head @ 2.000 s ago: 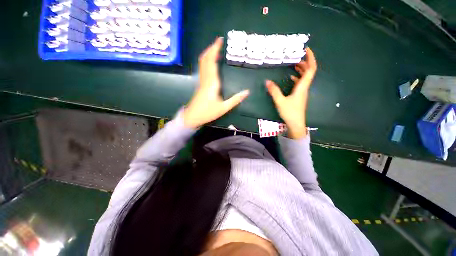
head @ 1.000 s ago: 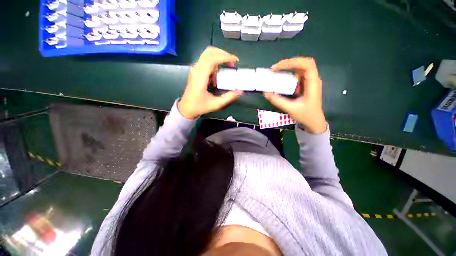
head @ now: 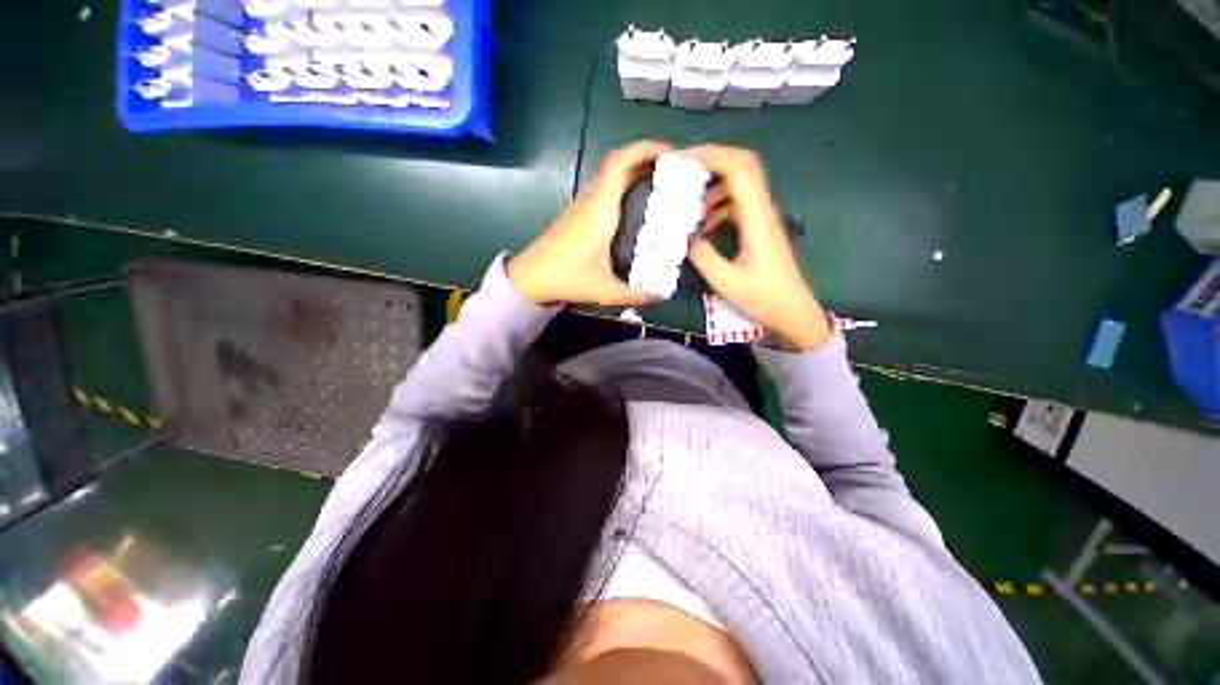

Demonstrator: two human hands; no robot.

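Observation:
A row of white units (head: pixel 669 225) is held above the bench's front part, turned nearly upright in the view. My left hand (head: pixel 589 241) grips its lower end and left side. My right hand (head: pixel 752 248) is at its upper end, with fingers around the top right; the thumb is near its right side. Another row of several white units (head: pixel 733 74) stands on the bench beyond my hands, thin pins at the top. A blue tray (head: pixel 315 121) at the upper left holds rows of white units.
A sheet with red dots (head: pixel 729 321) lies at the bench edge by my right wrist. At the right are a light-blue pad (head: pixel 1105 343), a blue scrap (head: pixel 1132 218) with a pale stick, a blue box (head: pixel 1195 328) and a pale container (head: pixel 1200 217).
One block of units has become a standing row beyond and a row in my hands. Since the last frame, the held row has turned from level to nearly upright.

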